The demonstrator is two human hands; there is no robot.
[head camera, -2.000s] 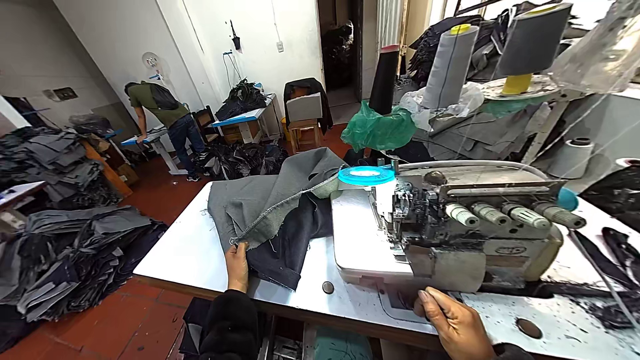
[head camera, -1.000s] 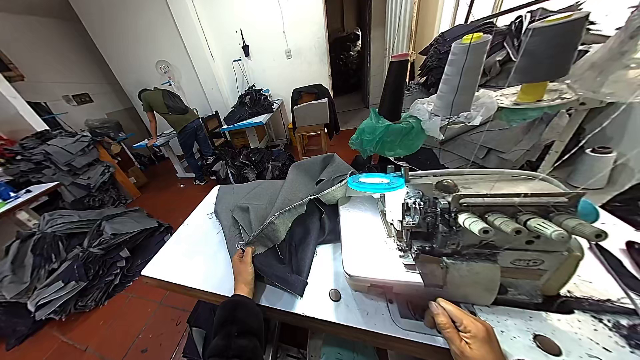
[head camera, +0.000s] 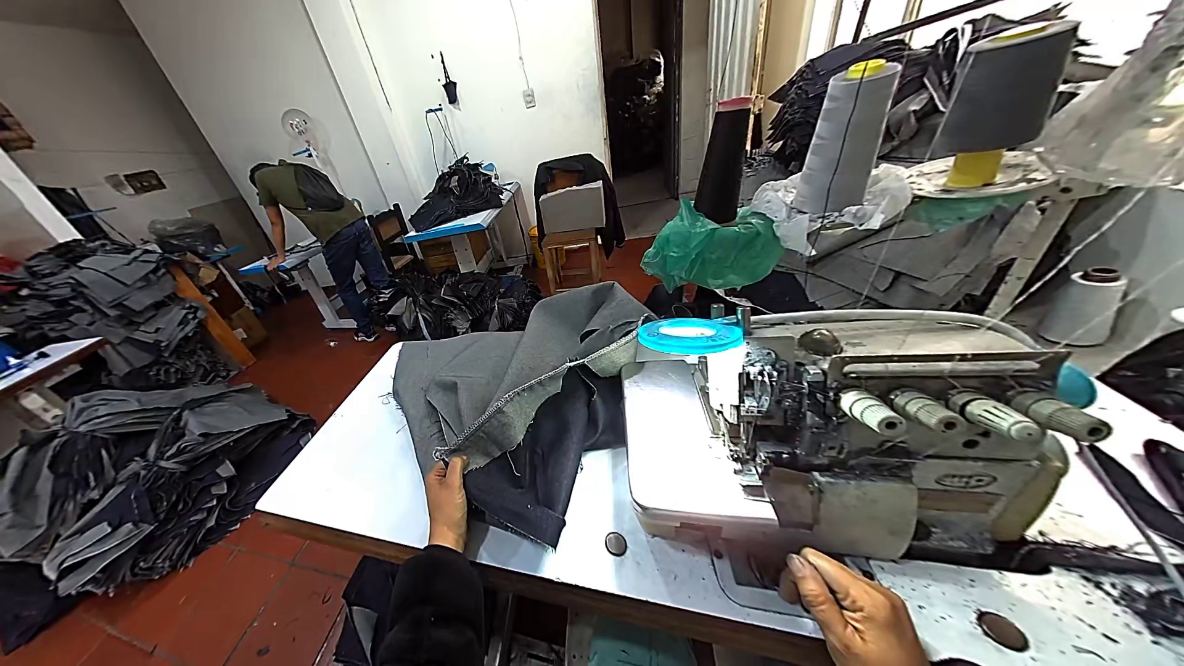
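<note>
My left hand pinches the near corner of a dark denim piece whose grey side is folded up, with a stitched seam running along its edge. The fabric lies on the white sewing table, left of an overlock sewing machine, and its far end reaches the blue ring lamp. My right hand is at the machine's lower front, fingers curled with the thumb up; whether it grips anything there cannot be told. No fabric shows under the presser foot.
Thread cones and a green plastic bag stand behind the machine. Piles of cut denim lie at the left. A person bends over another table farther back. A chair holds a dark jacket.
</note>
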